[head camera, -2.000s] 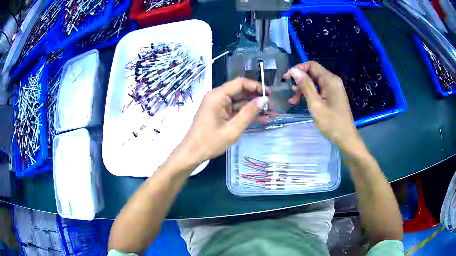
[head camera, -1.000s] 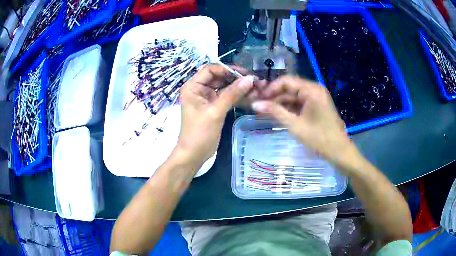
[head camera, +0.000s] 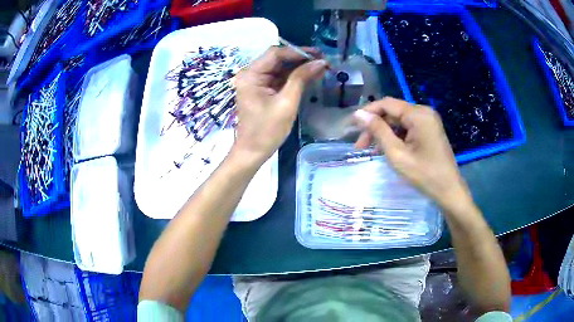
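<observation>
My left hand (head camera: 272, 94) is at the left of the press base, its fingertips closed on a slim white rod (head camera: 294, 48) that points up and left. My right hand (head camera: 409, 135) is in front of the press base (head camera: 343, 88), thumb and forefinger close together; whether a small part is between them cannot be told. The press head (head camera: 350, 5) stands above the base, which has a dark round hole and slot. The clear box (head camera: 368, 242) is nearest the body, with rods in rows, some ends red. The white tray (head camera: 208, 201) holds a heap of loose rods.
A blue-rimmed bin (head camera: 494, 151) with dark fittings is right of the press. Two whitish boxes (head camera: 101, 214) stand at the left. Blue bins of rods (head camera: 41, 141) are at far left, another (head camera: 557, 75) at far right. A red bin (head camera: 211, 9) is at the top.
My hands were together in front of the press a second ago and are now apart. The left has moved up toward the press with the rod; the right has moved slightly right and down.
</observation>
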